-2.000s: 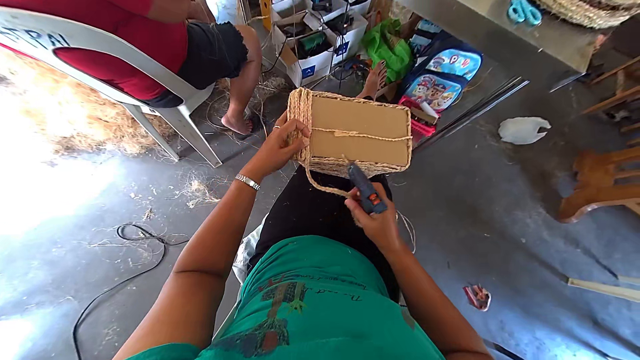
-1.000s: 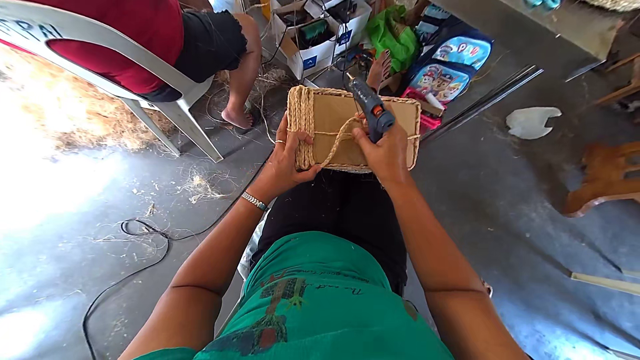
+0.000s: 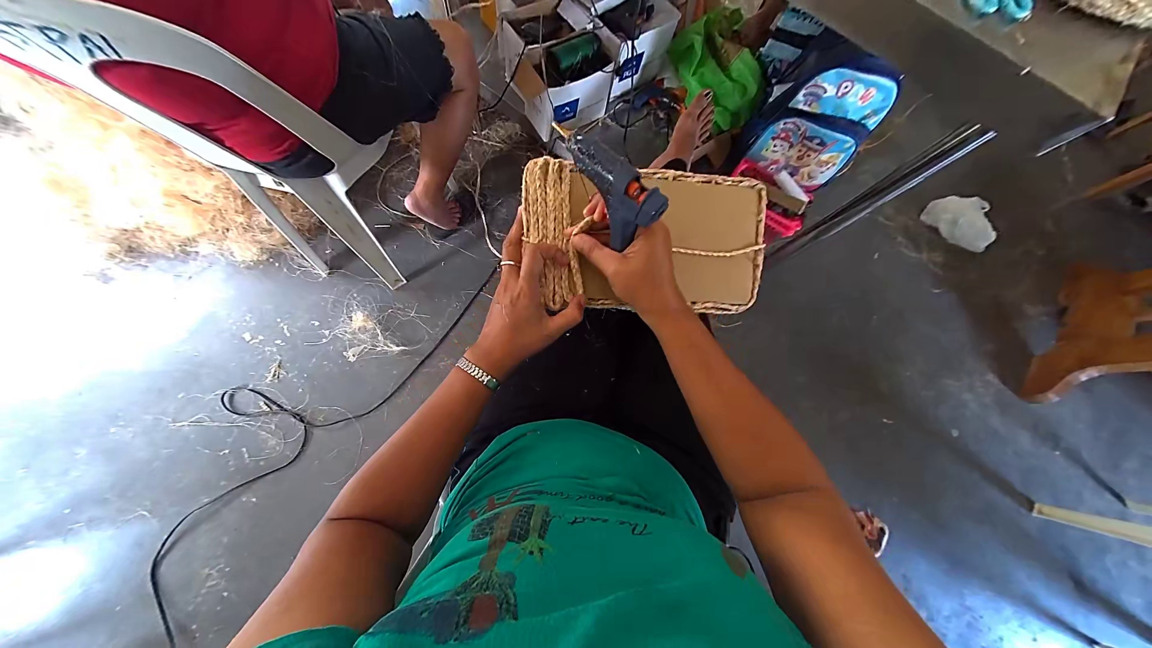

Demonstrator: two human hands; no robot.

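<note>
A rectangular cardboard panel (image 3: 711,211) edged with braided fiber rope lies over my lap, and rows of braided rope (image 3: 545,200) cover its left end. A thinner cord (image 3: 720,253) runs lengthwise across the bare cardboard. My left hand (image 3: 531,292) grips the panel's lower left side, fingers over the braid and thumb at the lower edge. My right hand (image 3: 634,265) holds a dark hot glue gun (image 3: 616,184), its nozzle pointing up and left, while its fingertips pinch the braid beside the laid rows. What the lower fingers of both hands touch underneath is hidden.
A person in a plastic chair (image 3: 333,180) sits at upper left. White boxes (image 3: 576,103), a green bag (image 3: 720,67) and a backpack (image 3: 810,126) stand ahead, near another person's foot (image 3: 691,126). Metal rods (image 3: 891,189) lie to the right; a black cable (image 3: 297,423) crosses the floor at left.
My right hand has moved from the panel's lower edge up over it, then left to the braided rows, carrying the glue gun. The loose braid that hung below now lies against the rows.
</note>
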